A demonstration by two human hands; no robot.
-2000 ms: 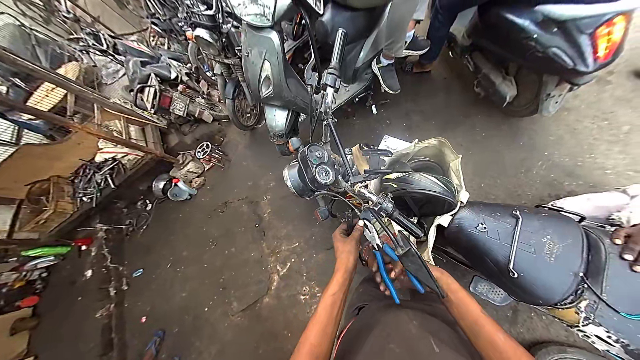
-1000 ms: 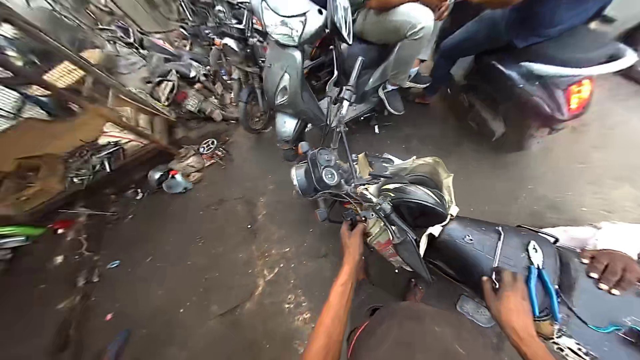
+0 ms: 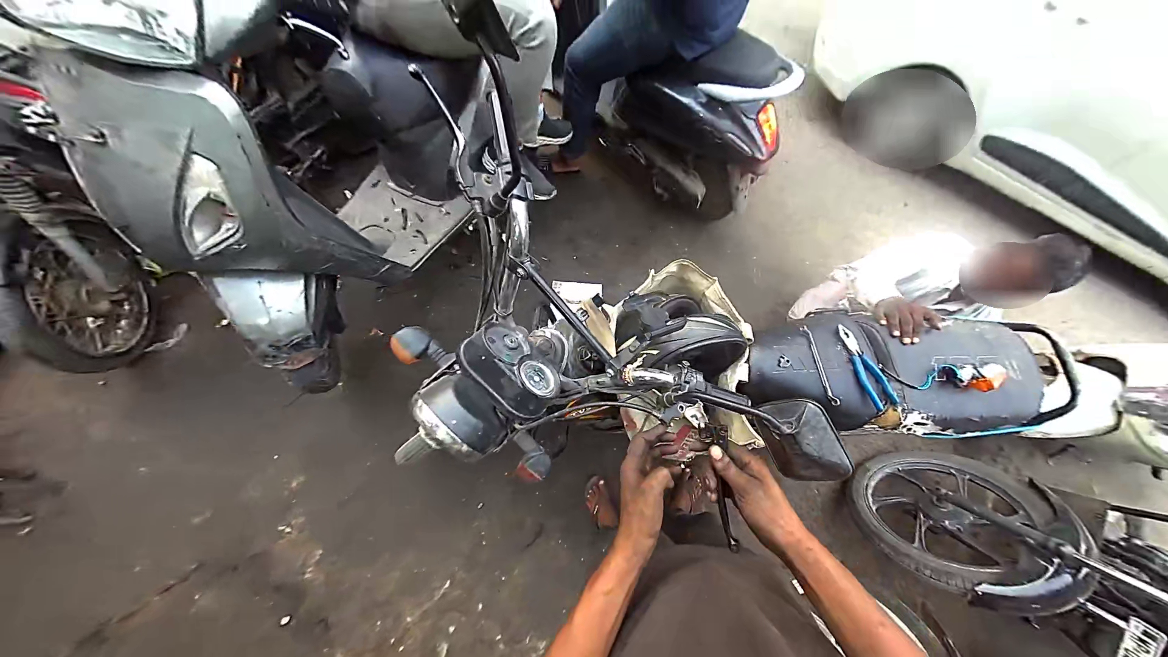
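Observation:
My left hand (image 3: 646,479) is at the near handlebar end of a motorcycle, its fingertips bent in beside a small metal part; its exact hold is hidden. Close to its right, my right hand (image 3: 750,482) pinches a black lever assembly (image 3: 725,506) between thumb and fingers, with the lever hanging downward. The handlebar (image 3: 707,394) and its cables pass just above both hands. On the black seat (image 3: 789,379) lie blue-handled pliers (image 3: 867,370) and a thin metal wrench (image 3: 819,365). A wired indicator lamp with an orange lens (image 3: 987,376) rests farther right on the seat.
A black mirror (image 3: 808,440) juts out right of my hands. A cloth bag (image 3: 689,283) holding black items sits behind the handlebar. A person's hand (image 3: 905,319) rests on the seat. Scooters (image 3: 155,155) stand at upper left, and a motorcycle wheel (image 3: 954,520) is at lower right.
The pliers were in my right hand two seconds ago; one second ago they lay on the seat beside it. My right hand has since moved left to the handlebar. The view has shifted.

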